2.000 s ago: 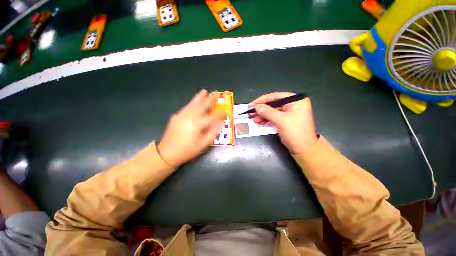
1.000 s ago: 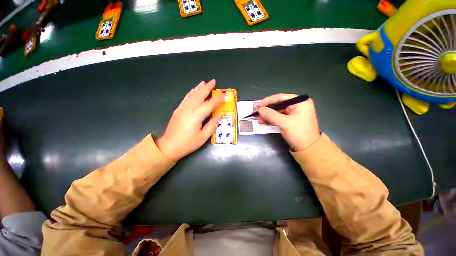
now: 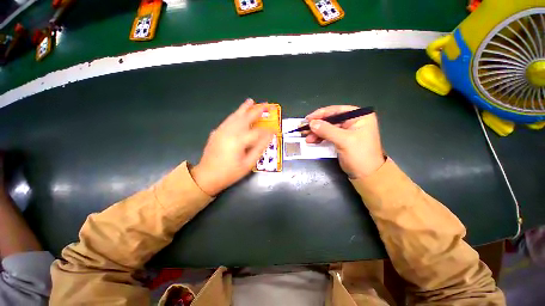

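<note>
An orange unit (image 3: 269,119) with a white lower area and black marks lies on the dark green worktop in the middle. My left hand (image 3: 234,146) is over its left side, fingers spread and slightly blurred; whether it grips the unit is hard to tell. A white sticker sheet (image 3: 311,150) with a grey patch lies just right of the unit, partly under my right hand. My right hand (image 3: 349,137) holds black tweezers (image 3: 349,116) like a pen. The tip points left, over the sheet beside the unit's right edge. No sticker can be made out at the tip.
A worn white strip (image 3: 239,52) separates the worktop from the green belt, where several orange units (image 3: 145,21) lie spaced out. A yellow and blue fan (image 3: 463,66) stands at right, its white cord (image 3: 497,156) running down the worktop. Another person's arm (image 3: 18,230) is at the left edge.
The units on the belt have moved to the right. My left hand's fingers have shifted over the unit. My right hand stays over the sheet with the tweezers, its tip nearer the unit than a second ago.
</note>
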